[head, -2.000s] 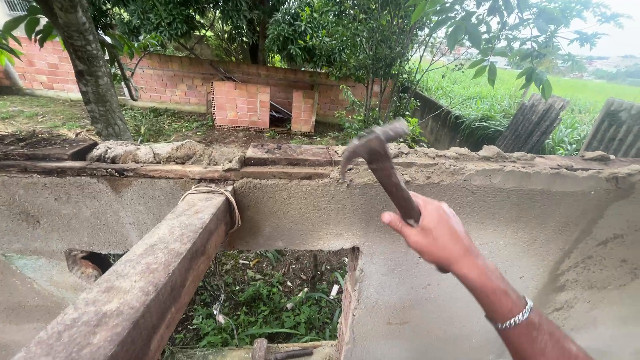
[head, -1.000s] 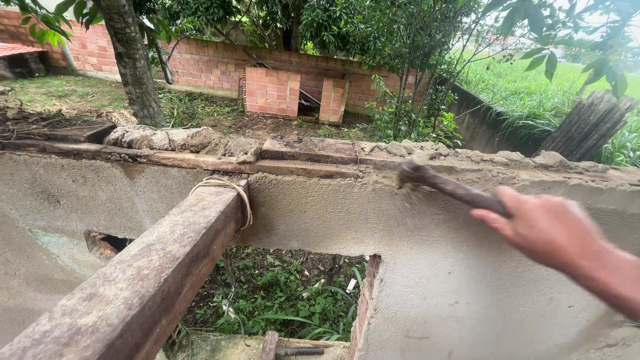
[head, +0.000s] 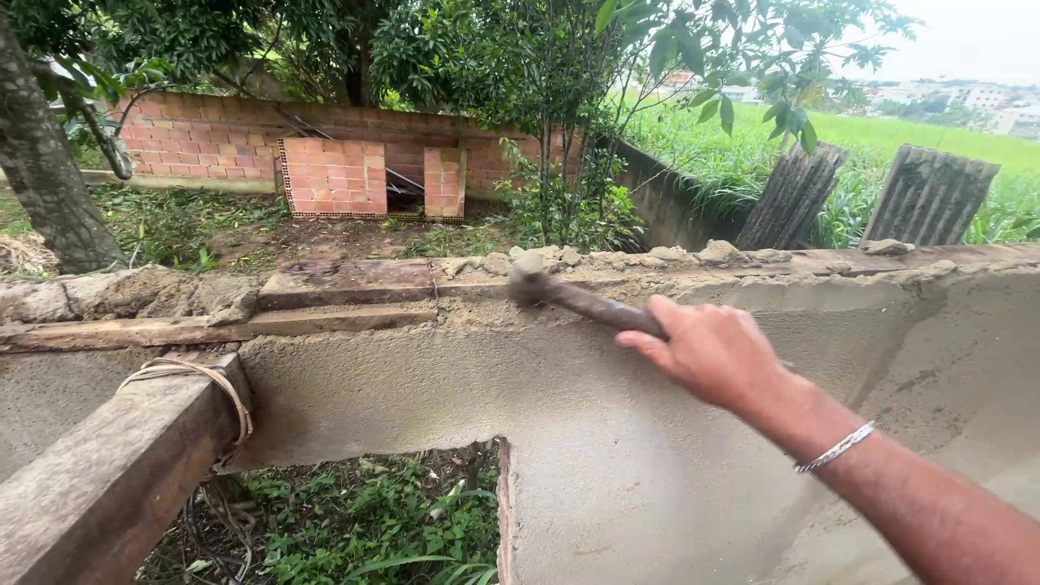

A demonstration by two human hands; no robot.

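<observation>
My right hand (head: 715,349), with a braided bracelet at the wrist, is closed around the handle of a claw hammer (head: 601,309). The hammer's head is blurred and lies at the rough mortar edge (head: 487,313) along the top of a plastered wall (head: 390,390). Whether it touches the mortar I cannot tell. Left of the hammer, wooden boards (head: 349,284) lie along the wall top, with lumps of mortar beside them. My left hand is not in view.
A thick wooden beam (head: 122,463), bound with cord (head: 191,370), meets the wall at left. Beside it, a wall opening shows plants (head: 382,512). Behind stand a tree trunk (head: 49,154), a brick wall (head: 203,138) and corrugated sheets (head: 930,195).
The hammer was raised above the wall top two seconds ago and is now down at the mortar edge, still in my right hand. The view has shifted somewhat.
</observation>
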